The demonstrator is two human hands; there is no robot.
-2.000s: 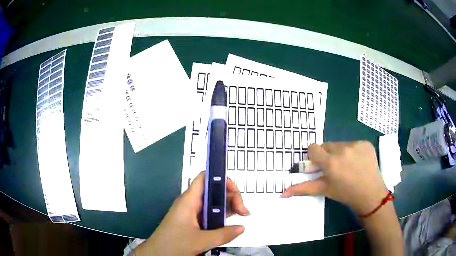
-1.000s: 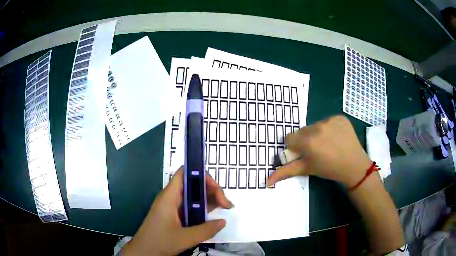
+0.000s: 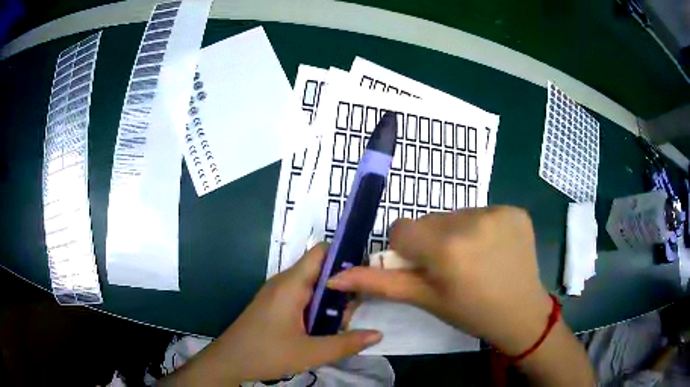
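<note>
My left hand holds a thick purple-and-black pen-shaped device around its lower body, its black cone nose pointing up and tilted right. My right hand is over the device's lower part, its thumb touching the face near the buttons. A white-wrapped tool is in my right fingers, mostly hidden, and its tip cannot be seen. Black-framed sticker sheets lie overlapping under both hands. I cannot tell whether a label is on the thumb or the device.
At left lie a silver label strip, a grey label strip and a small-print sheet. At right are a dot sticker sheet, a folded white stack, a squat whitish container and dark items at the edge. A pale rail runs behind.
My right hand has moved left from the framed sheet onto the device. The device has tilted, its nose now leaning right. The camera view has also shifted.
</note>
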